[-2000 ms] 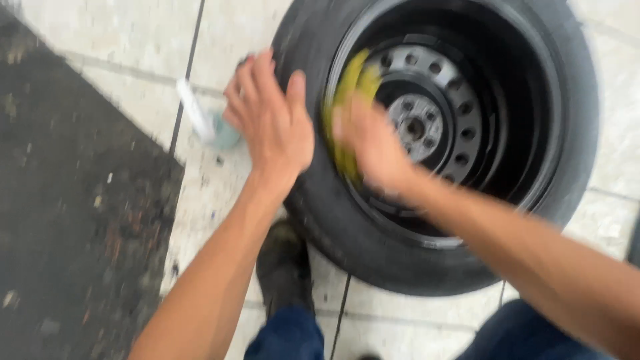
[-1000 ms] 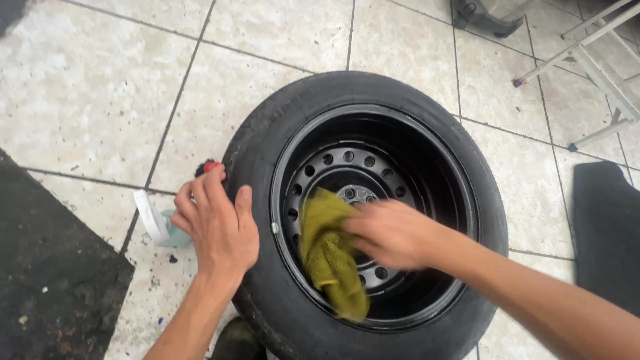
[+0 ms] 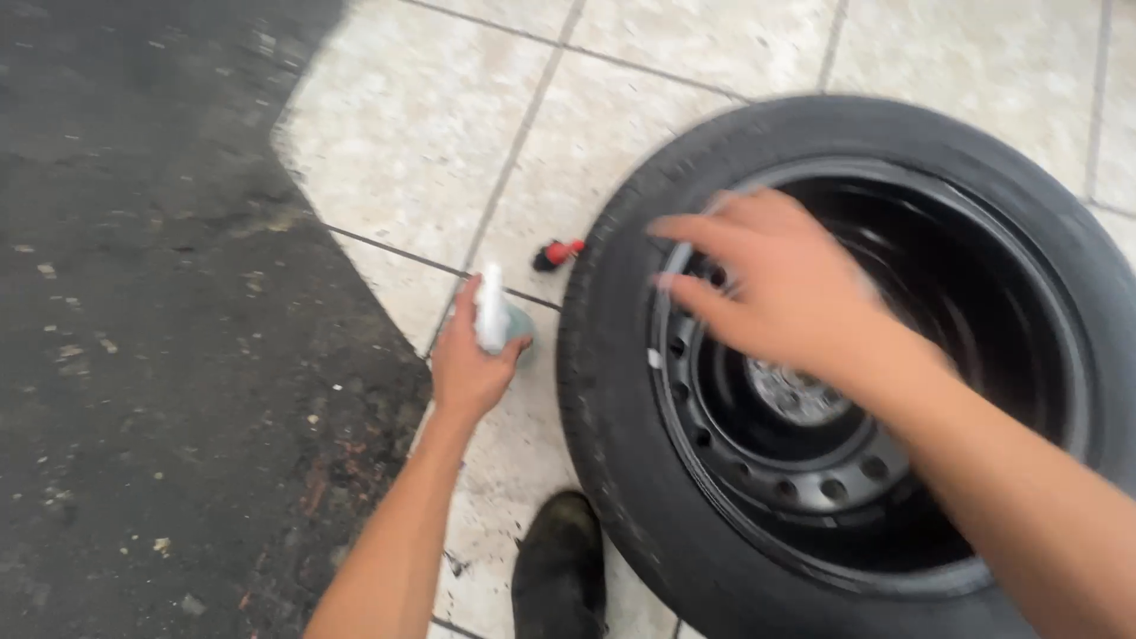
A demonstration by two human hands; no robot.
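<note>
A wheel with a black rubber tire [image 3: 612, 426] and a dark metal rim lies flat on the floor. My left hand [image 3: 475, 364] is around the top of a spray bottle [image 3: 493, 311] with a white head and a pale green body, left of the tire. Over the upper left of the rim, my right hand [image 3: 781, 284] is blurred, its fingers apart, with nothing seen in it. A small white piece [image 3: 655, 358] sits on the rim's left edge. The yellow-green cloth is not in view.
A small red and black object [image 3: 559, 254] lies on the tiles against the tire's left side. Dark, rough ground [image 3: 177, 311] borders the light tiled floor [image 3: 408, 133] on the left. My dark boot [image 3: 559, 568] is beside the tire's lower left.
My left hand has gone from the tire's left side to the spray bottle. My right hand no longer shows the cloth it held on the rim. The view has shifted left.
</note>
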